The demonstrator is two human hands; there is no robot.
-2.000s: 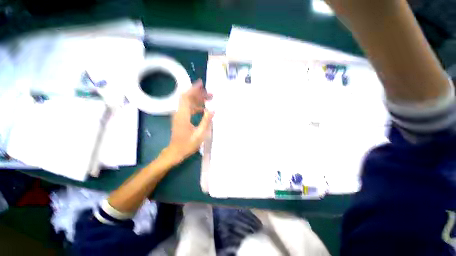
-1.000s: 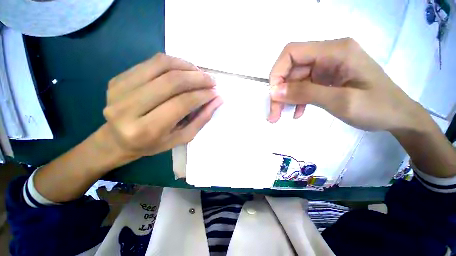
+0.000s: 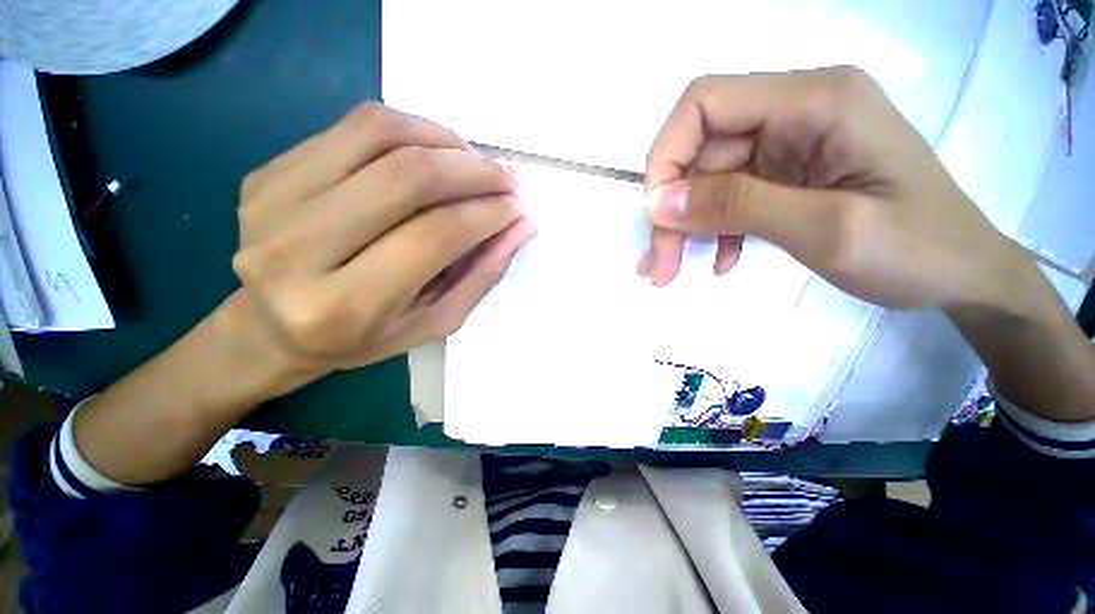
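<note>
A white panel (image 3: 552, 360) lies in front of me, with a green circuit board (image 3: 690, 435), a dark round disc (image 3: 747, 399), a small block with yellow tape (image 3: 765, 428) and thin wires at its lower right edge. A thin grey strip (image 3: 564, 162) runs along the panel's upper edge between my hands. My left hand (image 3: 372, 240) pinches at its left part, and my right hand (image 3: 817, 192) pinches its right end between thumb and forefinger. My fingers hide what exactly is between the fingertips. Both hands are bare.
More white panels (image 3: 925, 372) lie to the right and beyond. A large tape roll (image 3: 108, 30) is at the upper left, cut off by the frame. White sheets (image 3: 60, 264) lie at the left on the dark green bench (image 3: 180, 240). A pale board edge (image 3: 426, 384) shows beside the panel.
Since two seconds ago, my right hand has come down to the panel and my left hand has joined it at the upper edge. Over the last second, both hands keep their pinch and barely move.
</note>
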